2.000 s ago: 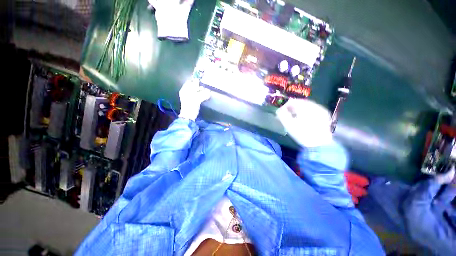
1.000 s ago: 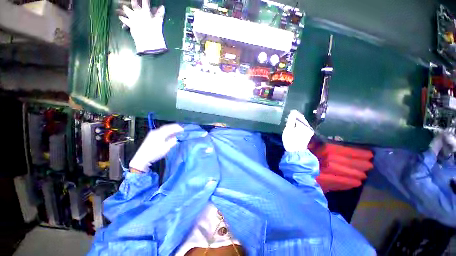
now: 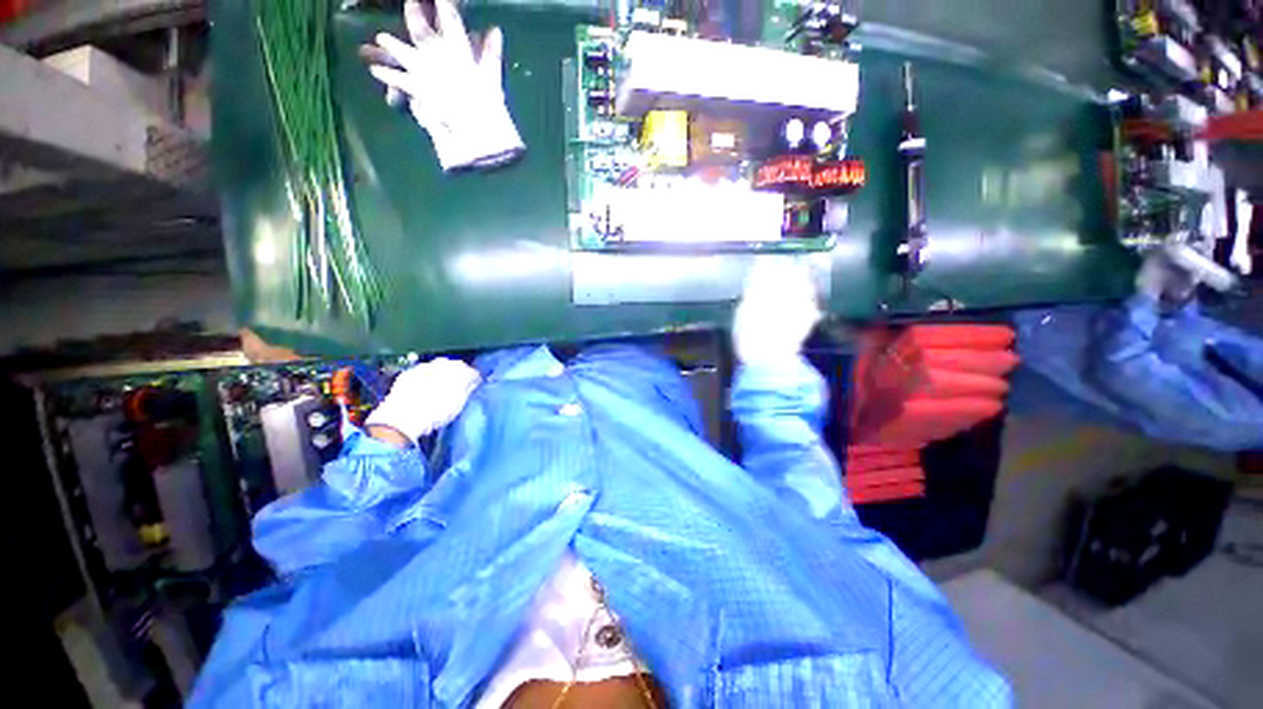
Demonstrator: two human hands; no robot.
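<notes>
The power supply board (image 3: 720, 132), with long white heatsinks and orange-red coils, lies on the green bench on top of a pale grey plate (image 3: 651, 280). My left hand (image 3: 425, 398), in a white glove, is below the bench's front edge, left of my smock front; its fingers look curled and I cannot tell if it holds anything. My right hand (image 3: 776, 312), gloved and blurred, is over the plate's front right part, just in front of the board. Its fingers are not clear. The electric screwdriver (image 3: 911, 194) lies on the bench right of the board.
A spare white glove (image 3: 457, 97) and long green strands (image 3: 312, 166) lie on the left of the bench. A rack of boards (image 3: 153, 471) stands at lower left. Orange-red foam pads (image 3: 942, 381) are stacked below the bench. Another person's blue sleeve (image 3: 1163, 360) is at right, near more boards.
My right hand has moved left from beside the plate to its front right part. My left hand stays low at the left. The view has shifted and shows more of the right side.
</notes>
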